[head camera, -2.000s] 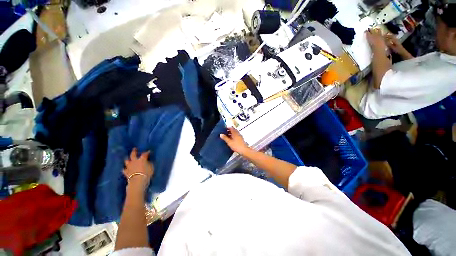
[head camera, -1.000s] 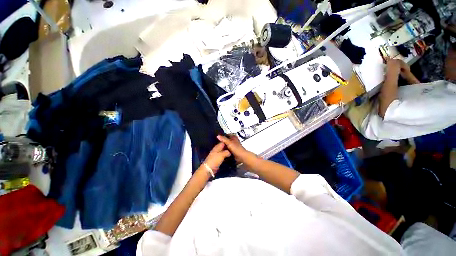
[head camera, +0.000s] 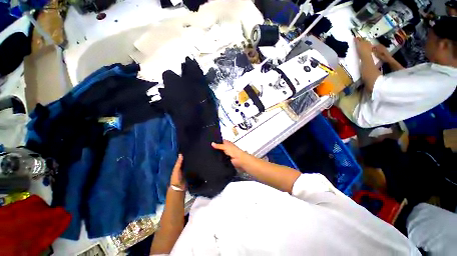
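A stack of black cut panels (head camera: 200, 130) lies lengthwise in front of me, its far end notched and its near end at the table edge. My left hand (head camera: 178, 172) holds its left edge, fingers partly hidden by the fabric. My right hand (head camera: 231, 153) holds its right edge, thumb on top. Blue cut panels (head camera: 133, 165) lie in piles to the left, touching the black stack. More dark panels (head camera: 118, 97) lie behind them.
A white sewing machine (head camera: 275, 90) stands right of the stack. A red bag (head camera: 32, 225) is at the lower left. A clear plastic bag (head camera: 230, 65) lies behind the machine. A blue crate (head camera: 346, 162) is below the table. Another person (head camera: 401, 95) works at the right.
My hands have moved apart, from together at the near right edge to both sides of the black panels. The black panels now lie flatter and straighter, covering the blue strip beside them.
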